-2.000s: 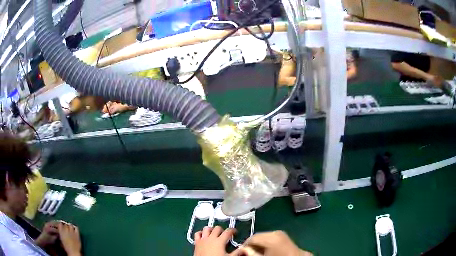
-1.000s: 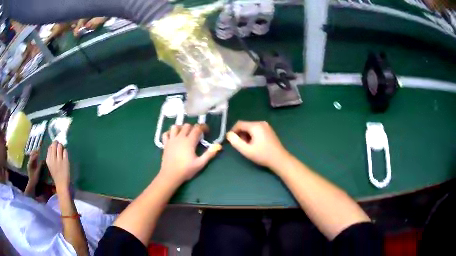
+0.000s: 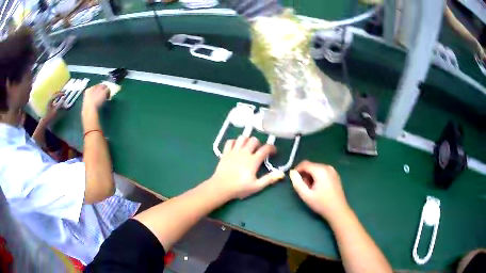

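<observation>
Several white loop units (image 3: 242, 113) lie side by side on the green bench, round ends away from me, partly hidden by my hand and the hood. My left hand (image 3: 242, 166) is bare but for a yellow cap on the thumb; its fingers lie over the units and the thumb touches the near end of the right loop. My right hand (image 3: 320, 184) is just right of that end, thumb and curled forefinger apart, with nothing visible in it. The clear and yellow fume hood (image 3: 298, 80) hangs over the units' round ends.
The iron stand (image 3: 363, 125) with its square tray is behind right. A black fan (image 3: 448, 154), a small white ring (image 3: 406, 168) and one loop unit (image 3: 427, 229) are at right. At left sits a person (image 3: 48, 160). Two white loops (image 3: 210, 52) lie beyond the rail (image 3: 176, 82).
The view has turned left, with the bench shifting right and down. Both hands keep nearly the same places at the units. The neighbour's arm has moved forward; loops beyond the rail have changed position.
</observation>
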